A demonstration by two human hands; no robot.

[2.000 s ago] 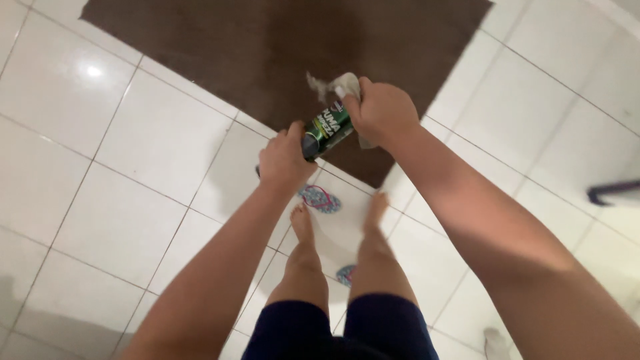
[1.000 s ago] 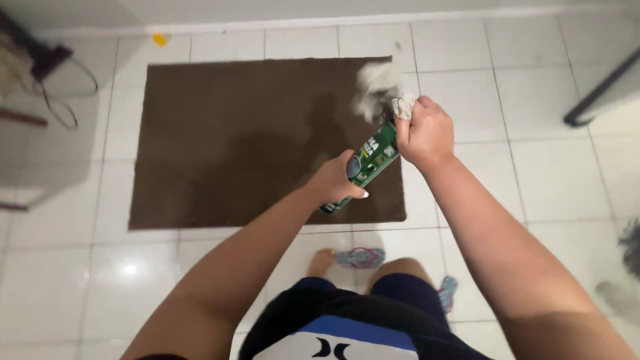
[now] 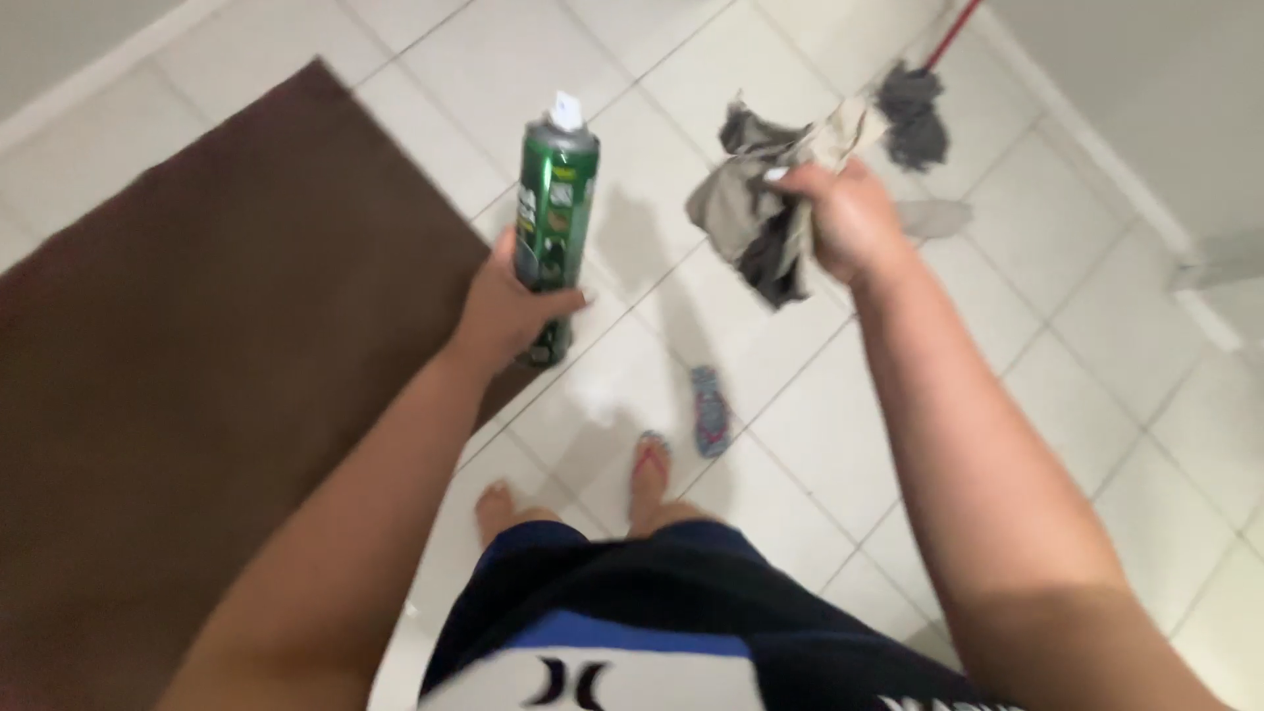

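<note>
My left hand [image 3: 518,301] grips a green aerosol can [image 3: 558,197] around its lower half, with the white spray nozzle [image 3: 566,112] on top uncovered. The can is nearly upright in the view and bears writing. To the right, my right hand [image 3: 854,217] holds a crumpled grey and beige cloth [image 3: 746,197], which hangs loosely from the fingers with dark patches showing. Hands, can and cloth are apart from one another, above the floor.
A brown mat [image 3: 247,346] lies on the white tiled floor [image 3: 810,434] at left. A grey mop head [image 3: 913,117] on a red handle [image 3: 954,33] is at upper right. One patterned flip-flop [image 3: 710,412] lies beside my feet; another is on a foot.
My hands have moved apart. The cloth, which was at the can's top end a second ago, is now away from it at the right. The view has turned, and the mop has come into sight.
</note>
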